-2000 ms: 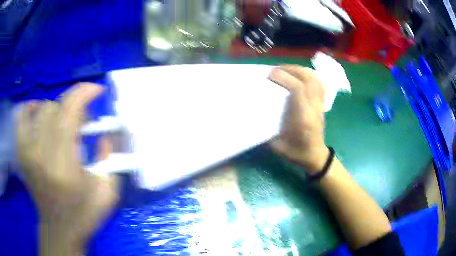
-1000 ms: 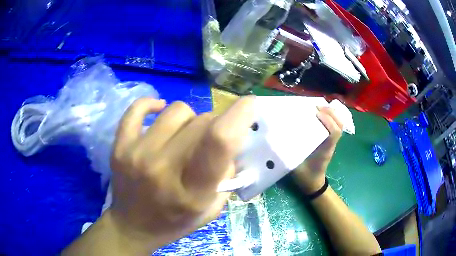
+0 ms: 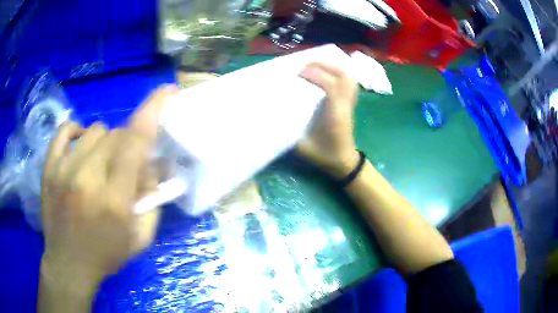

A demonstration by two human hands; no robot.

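Note:
A white power strip (image 3: 245, 116) is held up over the bench, blurred, one broad plain face towards me. My right hand (image 3: 333, 116) grips its far right end, thumb on the face. A white cleaning cloth (image 3: 372, 73) shows just beyond those fingers. My left hand (image 3: 101, 189) is at the near left end, blurred, with fingers around that end and the white cord stub (image 3: 160, 195) there. The clear plastic bag (image 3: 43, 131) lies on the blue sheeting behind my left hand, partly hidden by it.
Blue sheeting (image 3: 116, 92) covers the left side, a green mat (image 3: 404, 153) the right, with shiny clear tape (image 3: 245, 263) at the seam. A blue cap (image 3: 432, 114) is on the mat. A red crate (image 3: 428, 36) and a chain (image 3: 287, 36) are at the back. A blue tote (image 3: 489, 269) is at lower right.
The strip has turned from showing its end with two dark holes to showing its broad face. My left hand has moved left and down, and the bag appears further left.

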